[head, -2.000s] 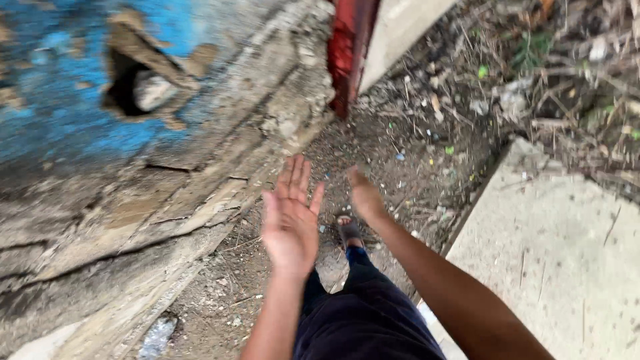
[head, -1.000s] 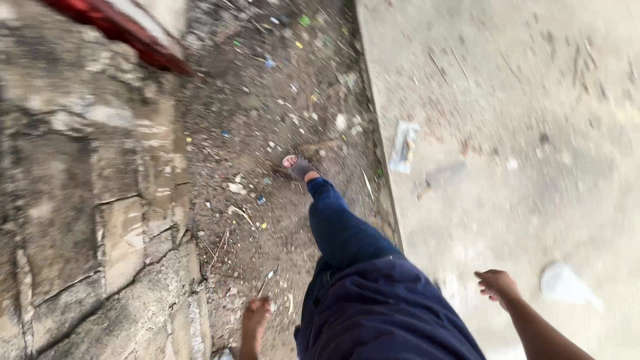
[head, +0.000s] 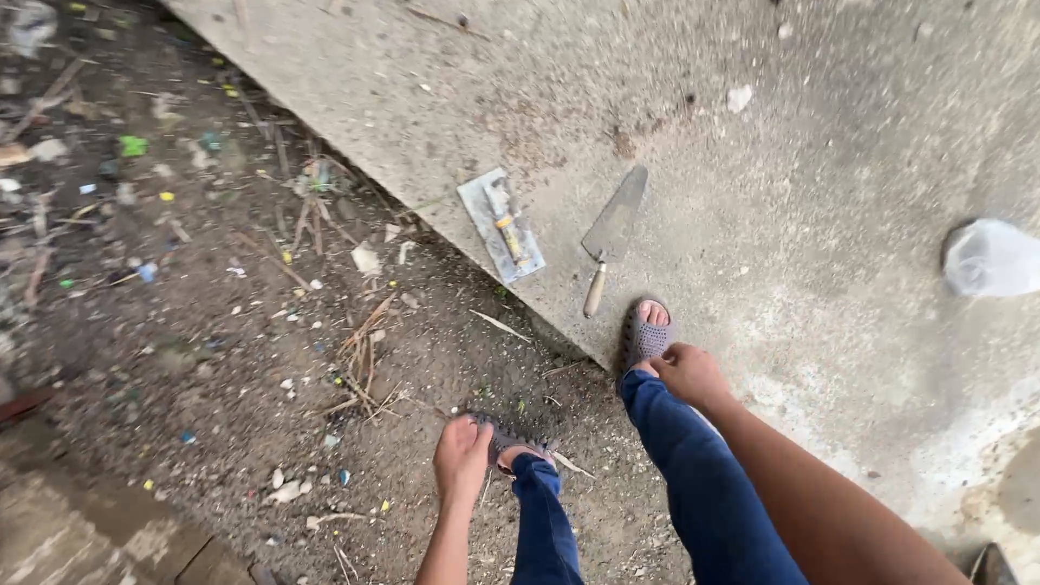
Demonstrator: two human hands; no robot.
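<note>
My left hand (head: pixel 462 457) hangs over the dirt beside my left sandal (head: pixel 512 445), fingers loosely curled, with nothing seen in it. Near my right sandal (head: pixel 647 335), which stands on the concrete slab, is my right hand (head: pixel 692 374); its fingers are bent and partly hidden, and no object shows in it. A pointing trowel (head: pixel 619 218) with a wooden handle lies on the slab ahead of that sandal. To its left, close to the slab's edge, rests a rectangular plastering trowel (head: pixel 501 225), its worn yellow and grey handle facing up.
The concrete slab (head: pixel 796 187) ends in a raised diagonal edge above littered dirt ground (head: pixel 244 357) with twigs and scraps. A whitish plastic bag (head: pixel 993 258) sits on the slab at the right. Worn masonry (head: pixel 97 528) fills the lower left corner.
The view has swung right, from the blue wall and masonry to the slab. My right foot is now on the slab. Both hands, raised in front two seconds ago, now hang lower by my legs.
</note>
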